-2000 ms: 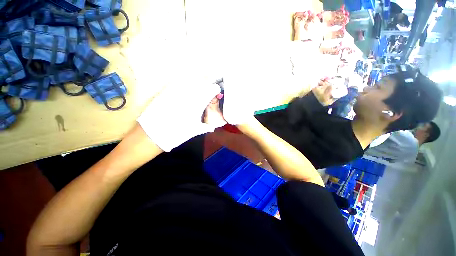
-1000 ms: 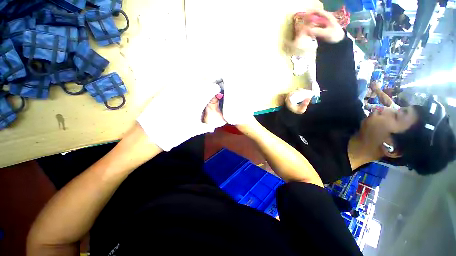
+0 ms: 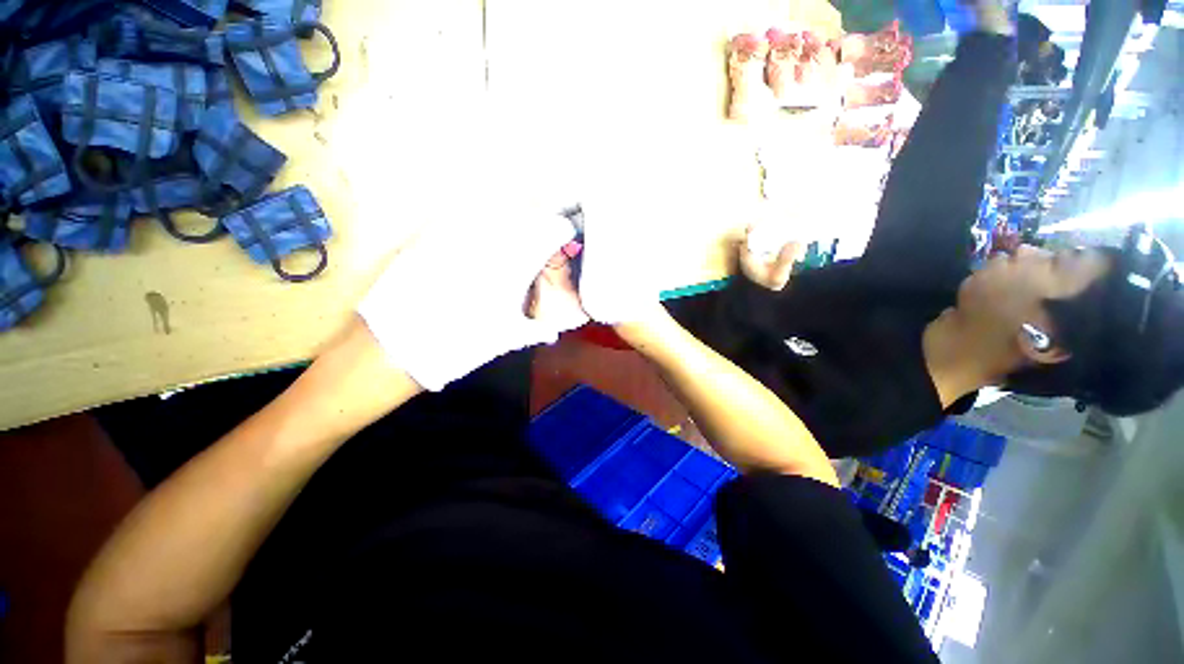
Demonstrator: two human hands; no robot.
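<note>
My left hand (image 3: pixel 455 305), in a white glove, and my right hand (image 3: pixel 621 266), also gloved, are together at the worktop's near edge. Both are closed around a small toy figure (image 3: pixel 555 282). Only a flesh-pink part, a red-pink spot and a dark bit show between the gloves. Glare washes out the gloves' outlines and fingers, so each hand's exact grip is hidden. A large pile of blue plaid pieces (image 3: pixel 120 114) with dark loops lies at the far left. One plaid piece (image 3: pixel 281 228) lies at the pile's right edge.
Tan worktop (image 3: pixel 78 370), strongly overexposed in the middle. Neighbour's figures (image 3: pixel 783 65) with red tops lie in rows at upper right. A person in black (image 3: pixel 831 350) sits close on my right, one arm stretched forward. Blue crates (image 3: pixel 630 467) stand below, between my arm and body.
My hands have hardly moved. The neighbour's arm has reached over the figures and now stretches farther out to the upper right. More of the figures show.
</note>
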